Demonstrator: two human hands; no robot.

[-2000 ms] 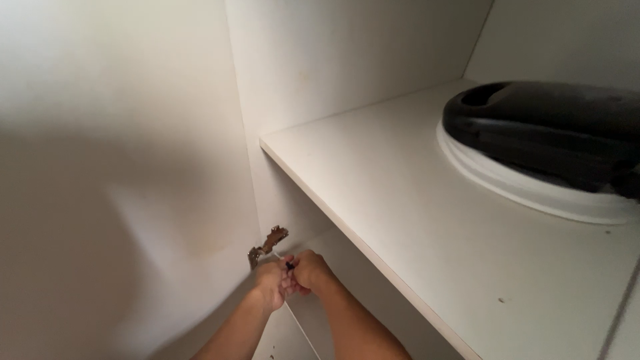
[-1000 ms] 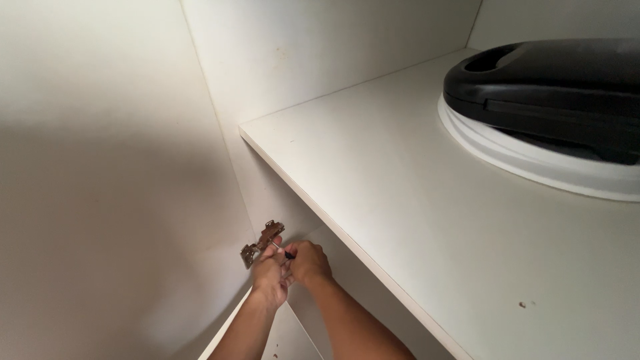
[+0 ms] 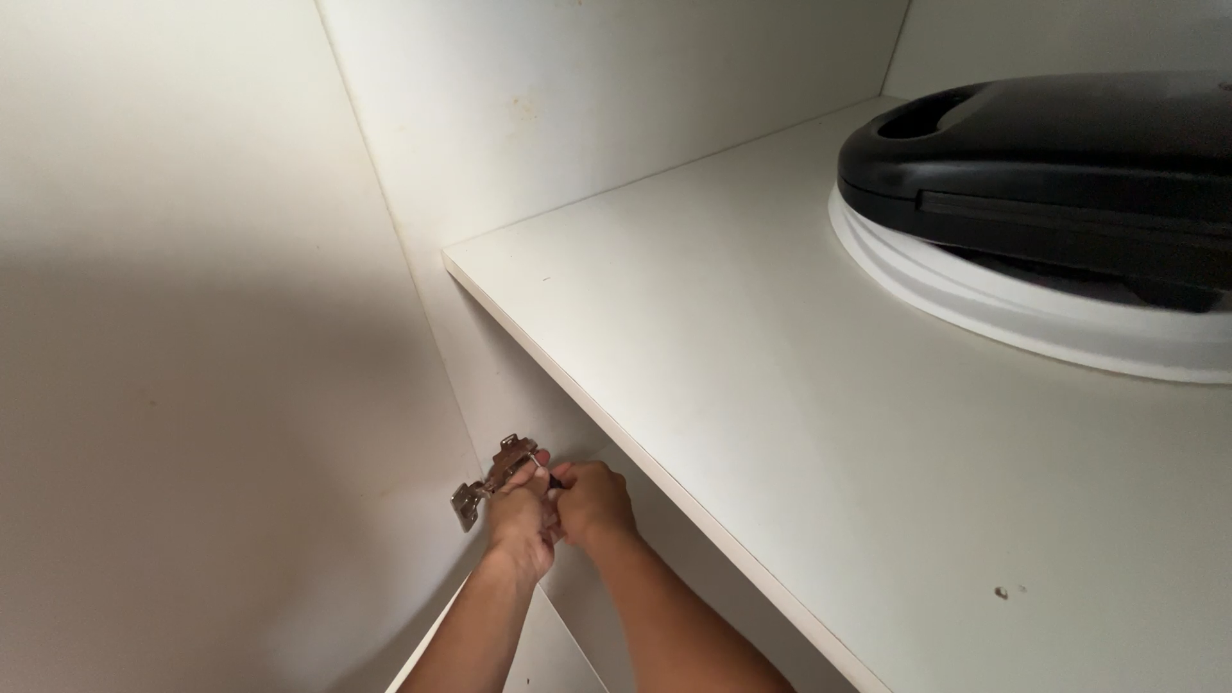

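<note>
A metal concealed cabinet hinge [image 3: 510, 462] spans the corner between the white door panel [image 3: 212, 385] and the cabinet's side wall, below the shelf. My left hand [image 3: 521, 515] is at the hinge, its fingers up against the hinge arm. Close beside it on the right, my right hand [image 3: 594, 500] grips the dark handle of a small screwdriver [image 3: 553, 481], whose thin shaft points up to the hinge. The fingers of both hands nearly touch and hide part of the tool. Whether the left fingers also hold the shaft cannot be told.
A white shelf [image 3: 693, 366] juts out just above and right of my hands, its front edge running beside my right forearm. On it a black appliance with a handle [image 3: 1049, 144] rests on a round white lid or base [image 3: 1001, 318]. A lower white panel [image 3: 553, 645] lies beneath my forearms.
Both hands stay at the hinge, with small shifts of the fingers. The screwdriver's shaft was visible against the hinge one second ago too. The view has shifted slightly.
</note>
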